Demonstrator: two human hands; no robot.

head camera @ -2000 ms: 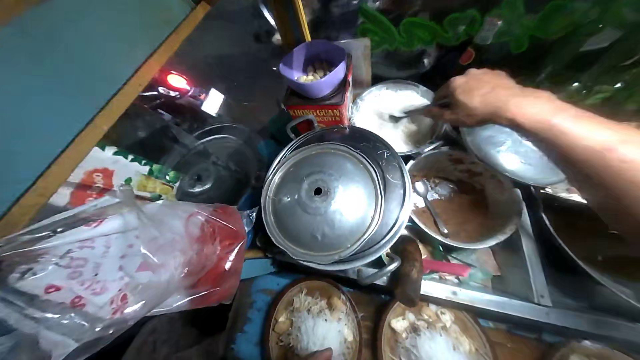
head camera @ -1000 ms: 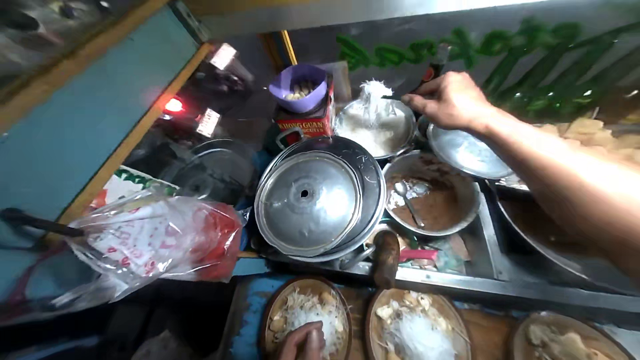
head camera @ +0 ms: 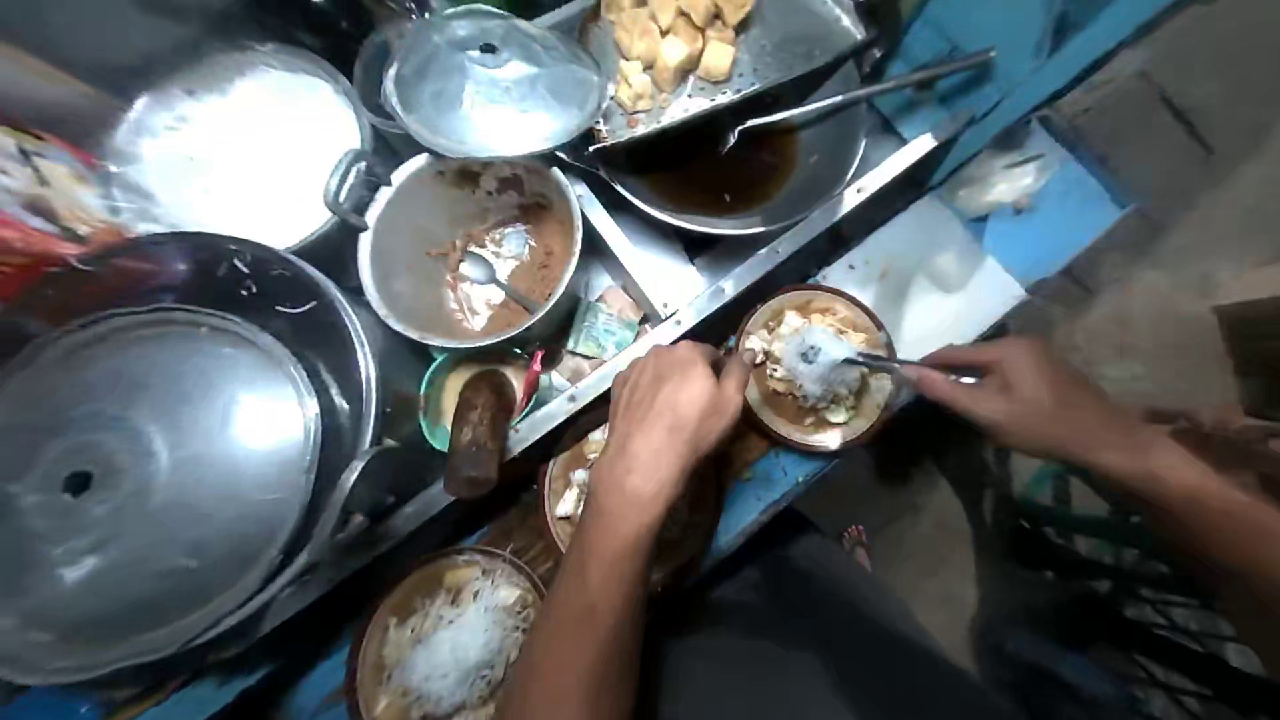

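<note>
My right hand grips a metal utensil, its tip at the white noodles piled on food in the right-hand brown-rimmed plate. My left hand is beside that plate's left rim, thumb near or against it; its fingers are partly hidden. Under my left forearm lies a second plate, partly covered, with pale pieces on it. A third plate, at the lower left, bears white noodles over other food.
A pot of brown sauce with a spoon, a lidded pot, a pot of white contents and a wok of dark liquid stand beyond a metal rail. A wooden pestle rests in a green bowl. Fried tofu lies on a tray.
The view has swung to the right. My right hand has left the pot of white noodles and now works with a utensil at the right-hand plate. My left hand has left the noodle-topped plate.
</note>
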